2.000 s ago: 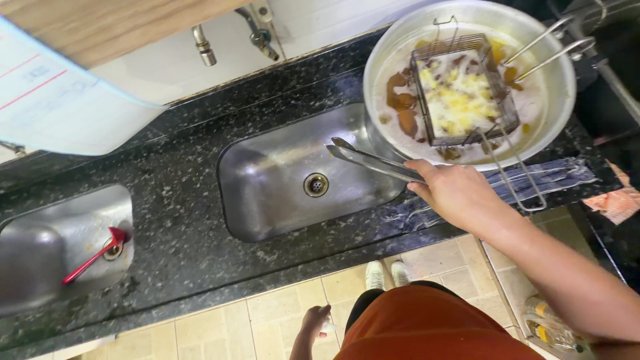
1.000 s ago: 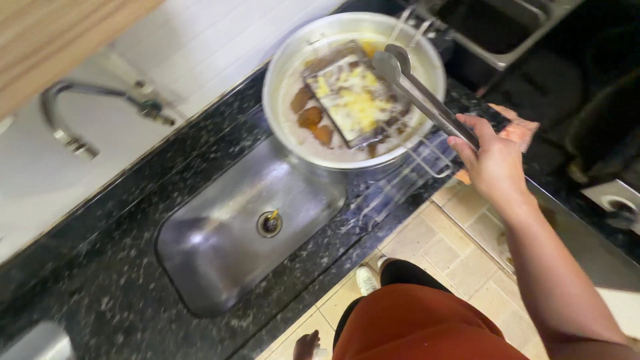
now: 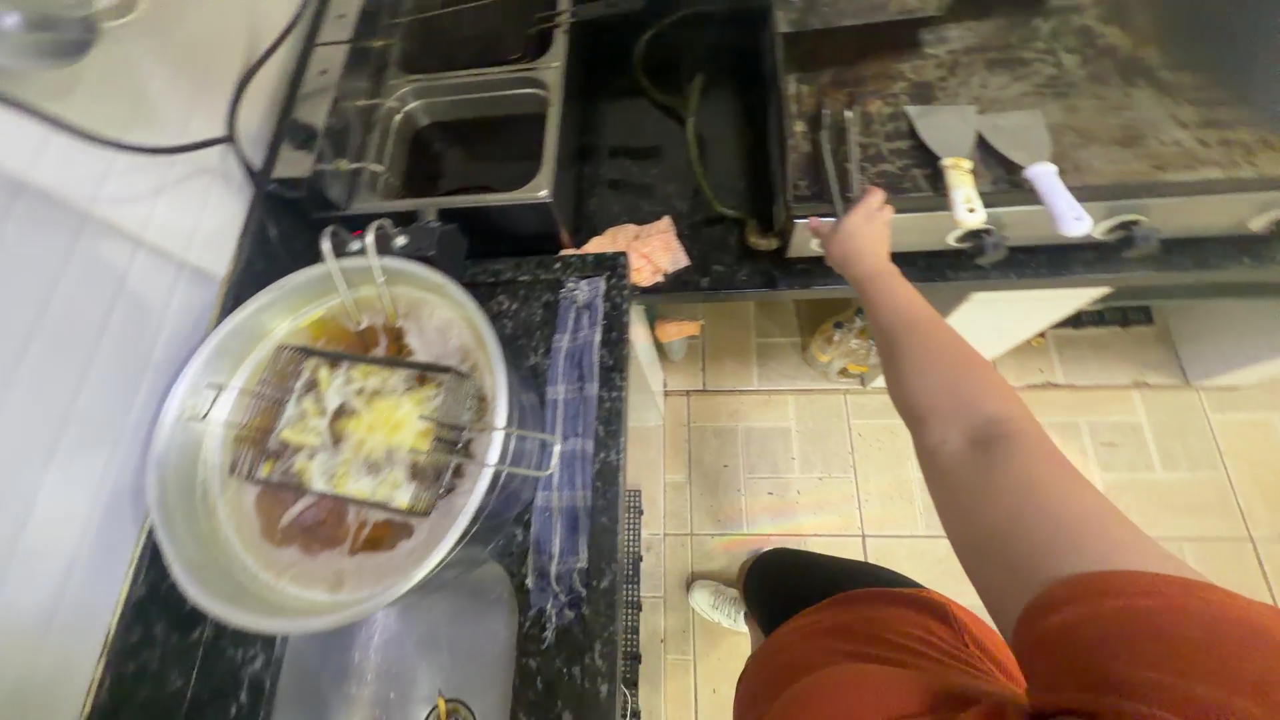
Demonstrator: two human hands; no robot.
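Observation:
My right hand (image 3: 858,238) reaches to the front left corner of the griddle (image 3: 1110,75). Metal tongs (image 3: 840,155) lie over the plate there, their near end between my thumb and fingers; whether the hand still grips them is unclear. To its right rest two scrapers, one with a worn cream handle (image 3: 963,190), one with a white handle (image 3: 1057,198). My left hand is out of view. On the black stone counter stands a large metal basin (image 3: 175,450) of cloudy liquid with brown pieces. A wire fry basket (image 3: 455,400) holding pale yellow bits under foam sits in it.
A blue checked cloth (image 3: 567,440) lies right of the basin, above a steel sink (image 3: 400,650). Behind are steel fryer wells (image 3: 470,145) and a pinkish cloth (image 3: 645,250) at the counter corner. Bottles (image 3: 845,345) stand low under the griddle. A black cable (image 3: 150,148) runs at left.
My right hand has moved with the tongs from beside the basin to the griddle's corner. My left hand, low in the earlier frames, has left the view. The view has swung far to the right.

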